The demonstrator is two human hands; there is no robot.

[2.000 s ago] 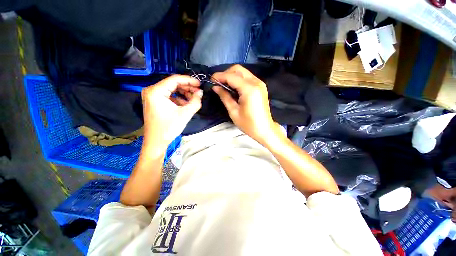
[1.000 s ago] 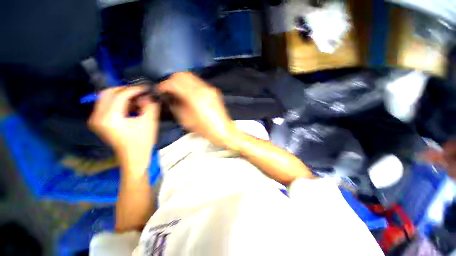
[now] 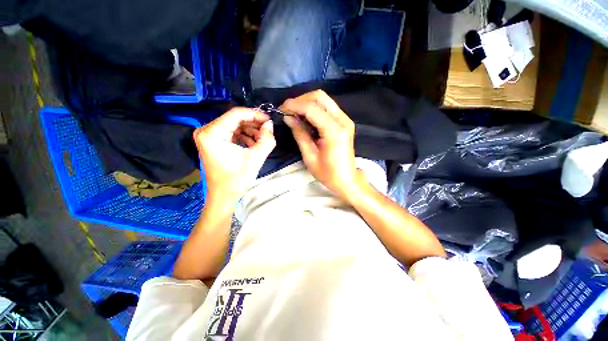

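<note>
A black garment (image 3: pixel 393 133) lies across my lap and stretches to the right. My left hand (image 3: pixel 235 150) pinches a narrow dark part of it between thumb and fingers. My right hand (image 3: pixel 325 141) is close beside it, fingers closed around a small dark tool with a thin tip (image 3: pixel 288 114) that points at the left fingertips. A pale thread (image 3: pixel 267 107) curls in a loop just above the left fingertips. The tool's body is mostly hidden by my right fingers.
Blue crates (image 3: pixel 127 220) stand at the left, one with tan cloth (image 3: pixel 157 186). Dark garments (image 3: pixel 133 40) hang at the upper left. Blue jeans (image 3: pixel 293 46) are ahead. A cardboard box (image 3: pixel 490 93) with white tags (image 3: pixel 503 54) and plastic-covered garments (image 3: pixel 460 206) are at the right. A hand (image 3: pixel 595 252) shows at the right edge.
The view swung right and came back, blurred one second ago. Both hands remain together at the pale thread, with little change in their grip.
</note>
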